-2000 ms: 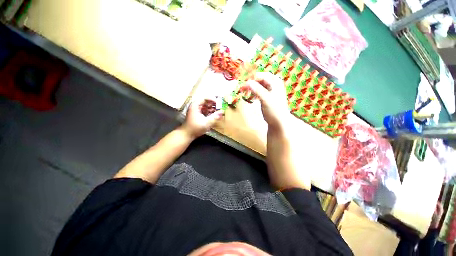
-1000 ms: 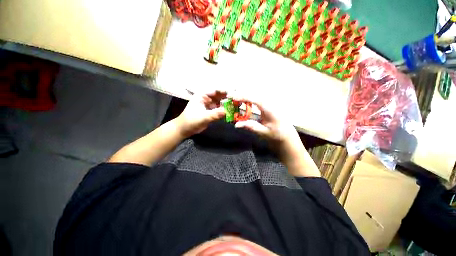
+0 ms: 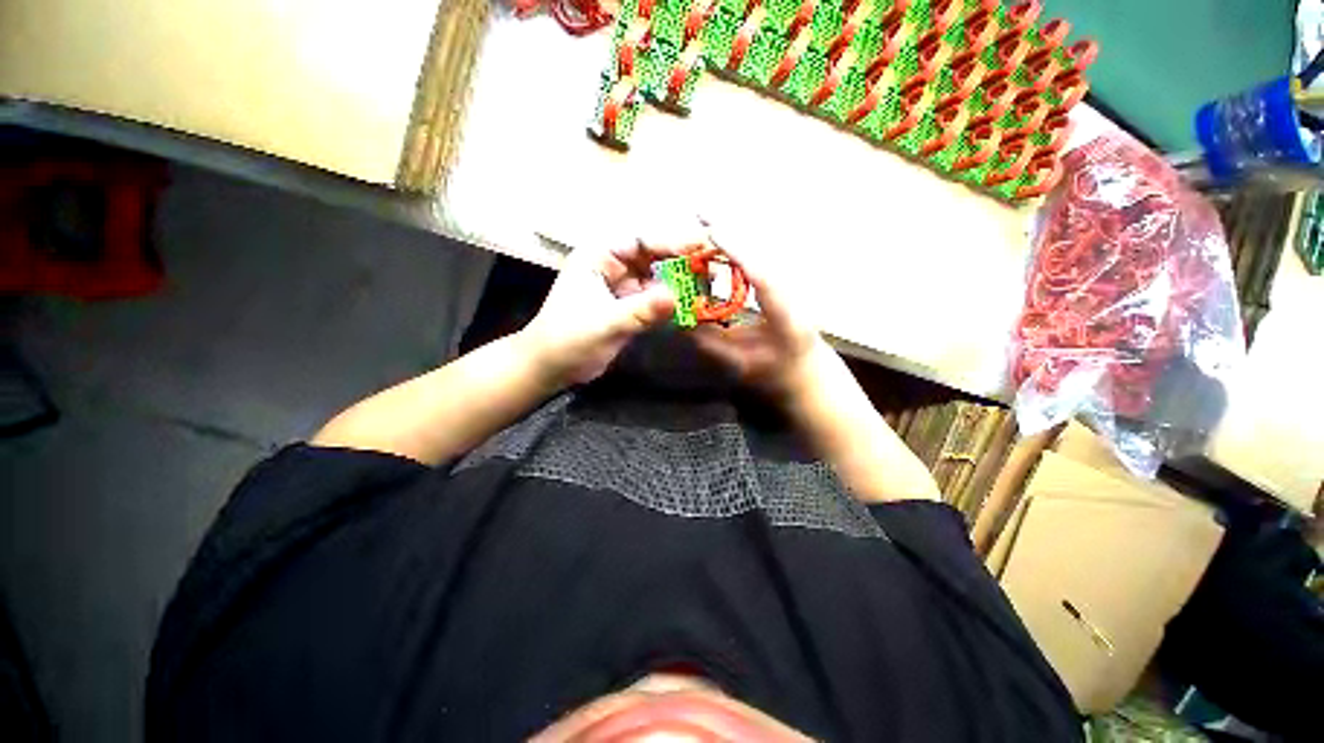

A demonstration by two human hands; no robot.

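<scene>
My left hand (image 3: 593, 315) holds a small green piece (image 3: 678, 292) between thumb and fingers, close to my body at the bench's near edge. A red band (image 3: 722, 286) stands out in a loop from the piece's right side. My right hand (image 3: 765, 337) is at that loop, its fingers around the band. A pale part shows inside the loop. Finished pieces (image 3: 886, 80), green with red bands, stand in packed rows on the tan cardboard sheet (image 3: 813, 203) beyond my hands.
Loose red bands (image 3: 578, 13) lie at the top edge. An open bag of red bands (image 3: 1118, 276) sits at right, near a blue pen holder (image 3: 1257, 131). Spare cardboard (image 3: 1089, 559) is below right. A bare board (image 3: 218, 73) lies at left; a red stool (image 3: 80, 232) is below it.
My hands have come back from the rows to near my body, with the piece held between them. Since a second ago they have moved slightly up, and the red band now forms a wider loop.
</scene>
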